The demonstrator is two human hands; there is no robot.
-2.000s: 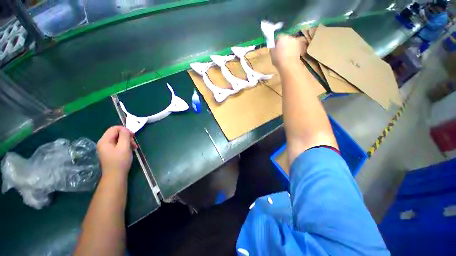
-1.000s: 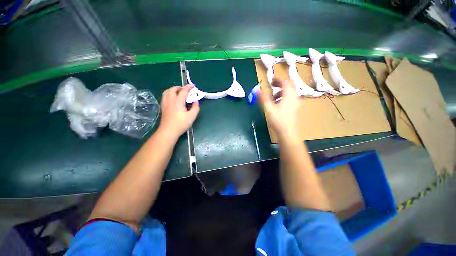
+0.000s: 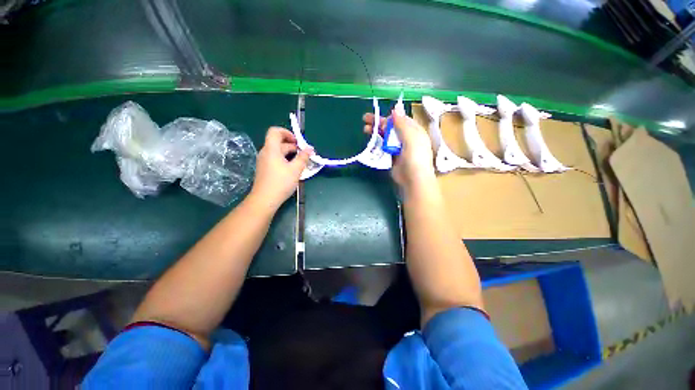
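Observation:
A white cat-ear headband shell (image 3: pixel 337 161) is held over the green bench, its arc at the bottom and both arm ends pointing away from me. Thin dark lead wires (image 3: pixel 358 55) trail from the arm ends. My left hand (image 3: pixel 283 158) pinches the shell's left side near the ear. My right hand (image 3: pixel 402 142) holds the small blue and white glue bottle (image 3: pixel 393 139), nozzle pointing away from me, and its fingers also touch the shell's right arm. The right ear is partly hidden by the hand.
Several white shells (image 3: pixel 478 145) lie in a row on a cardboard sheet (image 3: pixel 488 209) to the right. A crumpled clear bag (image 3: pixel 179 156) lies left. Cardboard offcuts (image 3: pixel 657 202) are at far right. A blue tote (image 3: pixel 573 320) stands on the floor at lower right.
My right hand has taken hold of the glue bottle and moved left to the shell. The shell has been turned so its arms point up and away. Earlier, my right hand put another shell on the cardboard.

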